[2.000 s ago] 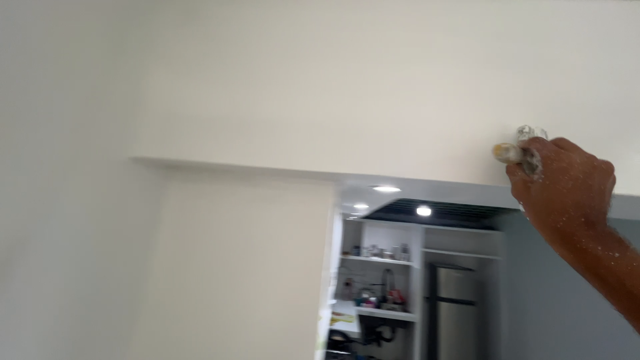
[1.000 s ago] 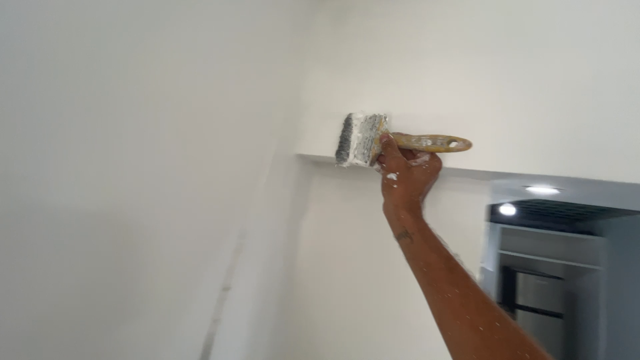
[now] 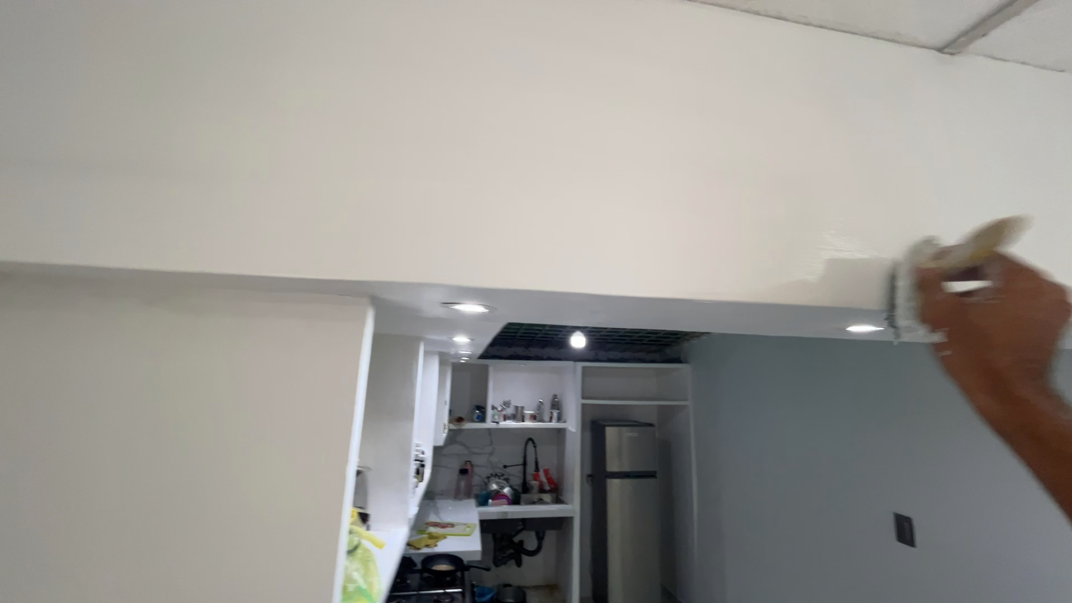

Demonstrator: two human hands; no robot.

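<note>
At the right edge of the head view, my right hand (image 3: 1001, 322) is closed around a wide paintbrush (image 3: 914, 289) with a wooden handle. The brush's bristles rest against the lower edge of a white wall beam (image 3: 536, 184), and the handle points up and to the right. Hand and brush are somewhat blurred. Just left of the bristles, a patch of the beam shines as if wet. My left hand is out of the frame.
Below the beam an opening shows a kitchen with a fridge (image 3: 628, 519), white shelves (image 3: 511, 425), a sink faucet (image 3: 530, 461) and a pan (image 3: 442, 565) on a stove. A white wall (image 3: 176, 435) stands left, a grey-blue wall (image 3: 804, 469) right. Recessed lights (image 3: 466, 307) sit under the beam.
The view has swung right. My right hand, with the brush in it, has moved right along the beam from near the left corner, where it was a second ago.
</note>
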